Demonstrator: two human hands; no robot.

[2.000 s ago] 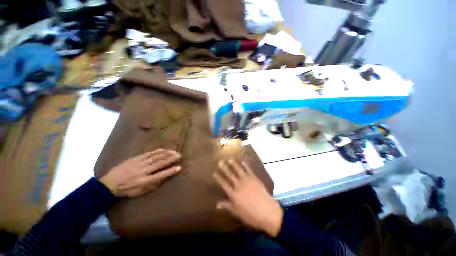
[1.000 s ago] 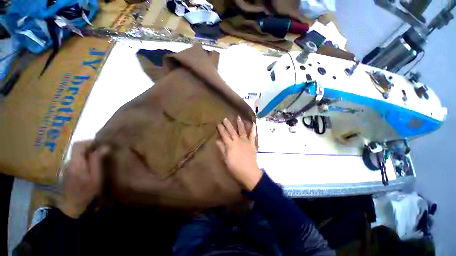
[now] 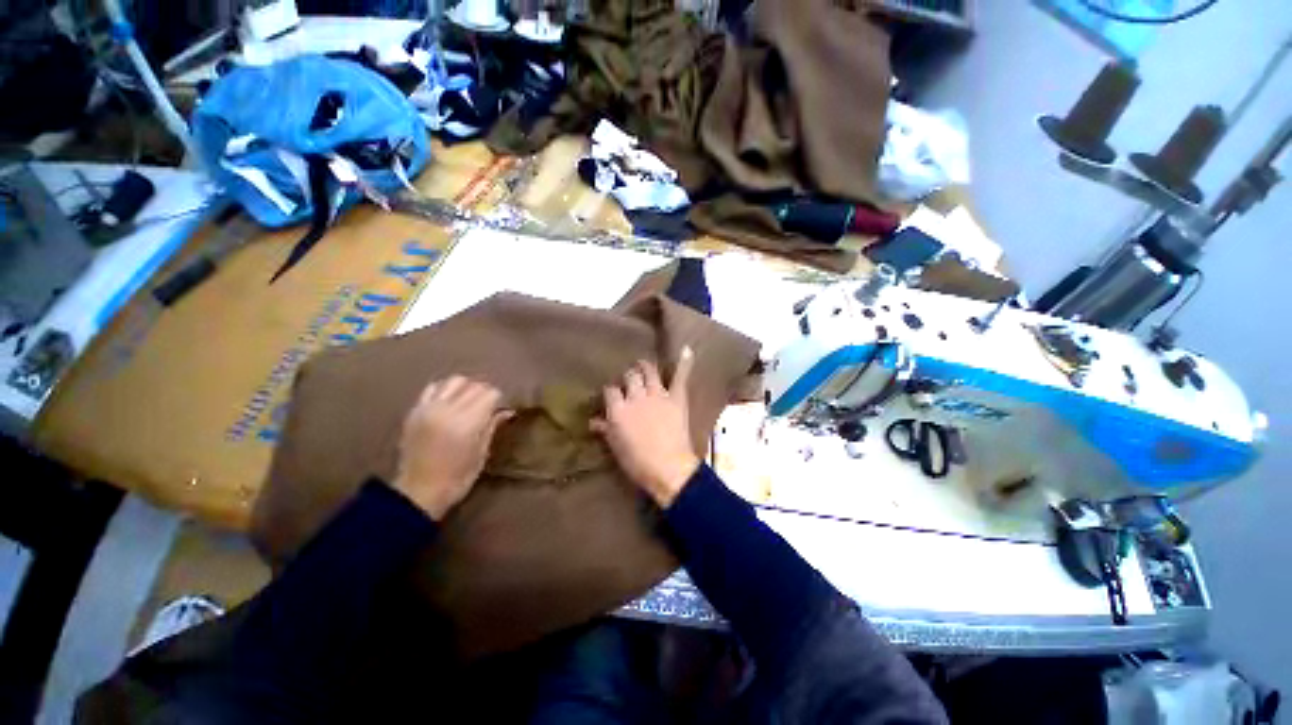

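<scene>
The brown fabric panel (image 3: 567, 545) lies over the left part of the white machine table and its front edge. An olive-brown piece (image 3: 546, 442) shows in its middle, between my hands. My left hand (image 3: 451, 439) pinches the cloth at the left side of this piece. My right hand (image 3: 649, 425) has its fingertips on the cloth at the right side and seems to pinch it. A black piece (image 3: 690, 286) shows at the panel's far edge. The sewing machine (image 3: 992, 375) stands to the right; the cloth's right end is beside its needle area.
Black-handled scissors (image 3: 927, 446) lie under the machine arm. A small tools tray (image 3: 1169, 574) is at the table's right end. Printed cardboard (image 3: 213, 383) and a blue plastic bag (image 3: 305, 128) are at the left. Cloth scraps and spools (image 3: 836, 221) lie behind; thread cones (image 3: 1094, 111) stand at upper right.
My left hand has moved from the panel's left edge to its middle. My right hand has shifted slightly to the olive piece. The panel has turned and now bunches between my hands.
</scene>
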